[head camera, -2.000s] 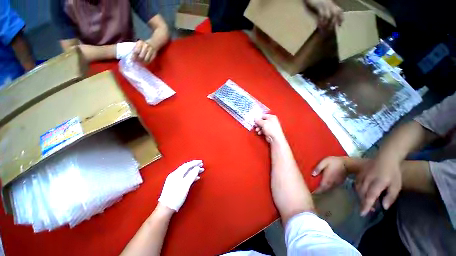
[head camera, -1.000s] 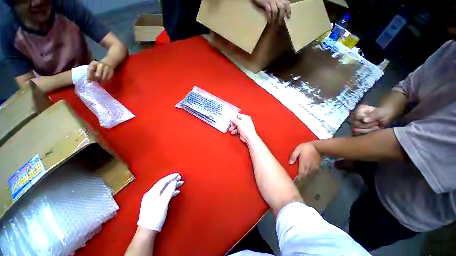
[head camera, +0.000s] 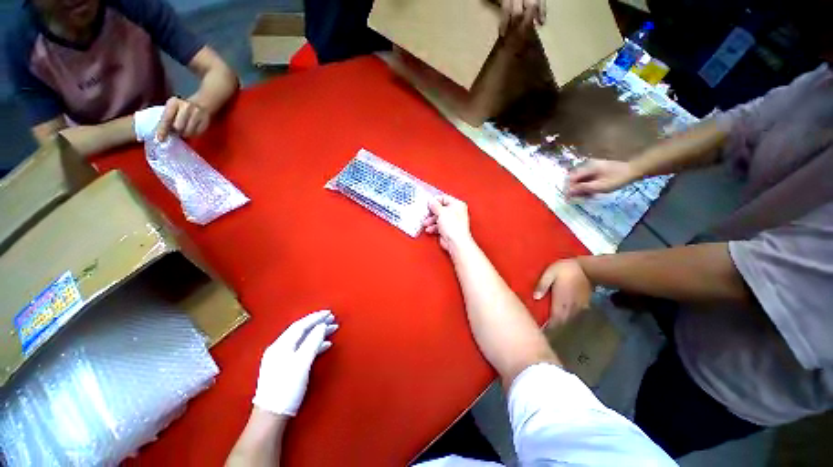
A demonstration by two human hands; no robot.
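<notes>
A bagged part, a dark dotted core inside a clear bubble bag, lies on the red table cover in front of me. My bare right hand holds the near right end of the bag, fingers closed on its edge. My left hand, in a white knit glove, rests at the lower middle of the red cover, palm turned sideways, holding nothing, fingers slightly apart.
An open bag supply carton with a stack of bubble bags is at left. A person at upper left holds a bubble bag. A packing carton is at the top. Another person's hand rests on the right table edge.
Compared with two seconds ago, the view has shifted, placing the table things further left. The person at right has reached one hand over the white-patched board. My right hand still holds the bag.
</notes>
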